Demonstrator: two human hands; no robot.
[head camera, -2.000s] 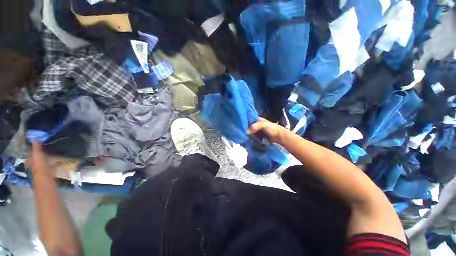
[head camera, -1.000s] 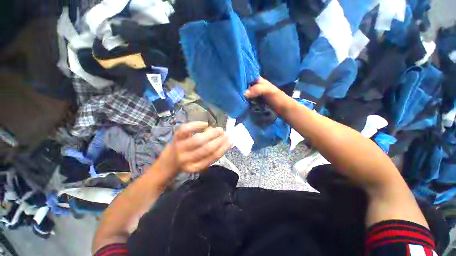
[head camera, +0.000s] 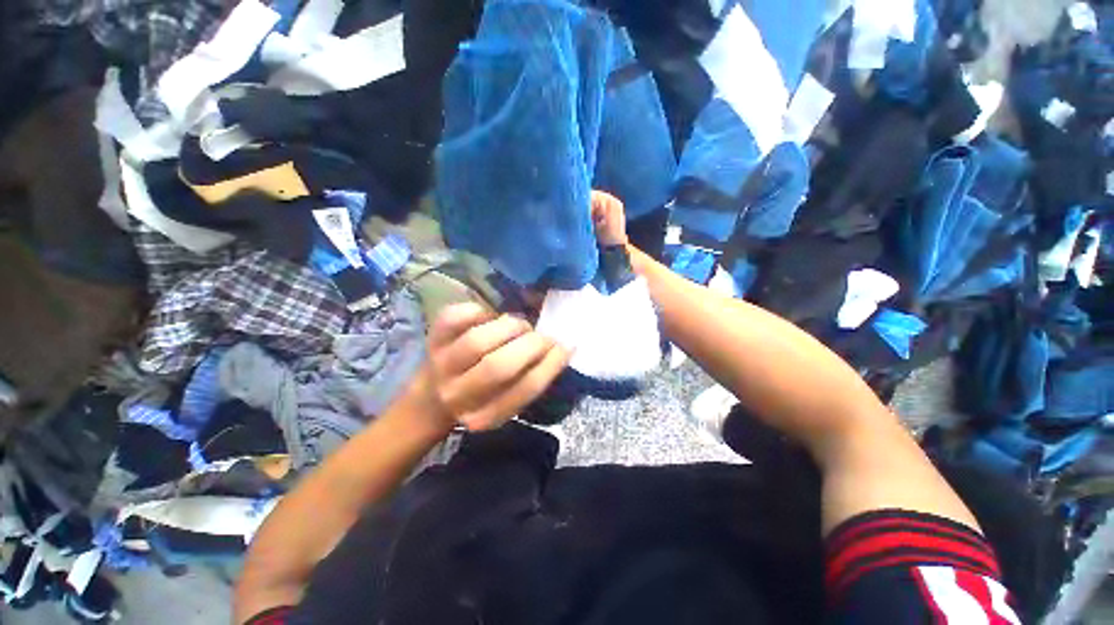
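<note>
A mid-blue denim cut-piece bundle (head camera: 519, 153) is held up in front of me at the centre. My right hand (head camera: 610, 223) grips it at its lower right side; most of the fingers are hidden behind it. A white piece (head camera: 601, 332) hangs at the bundle's lower end. My left hand (head camera: 489, 364) is at the lower left of the bundle, fingers curled, with the fingertips at the white piece's left edge. I cannot tell whether it pinches the white piece.
Heaps of dark and denim bundles (head camera: 971, 232) lie to the right. Plaid cloth (head camera: 251, 305), grey cloth (head camera: 354, 397), white strips (head camera: 220, 61) and a tan piece (head camera: 251, 183) lie to the left. Speckled floor (head camera: 635, 427) shows between my shoes.
My left hand came from the far left to the bundle's lower end, leaving a dark bundle at the left. The denim bundle was raised and turned, and its white piece now shows more fully.
</note>
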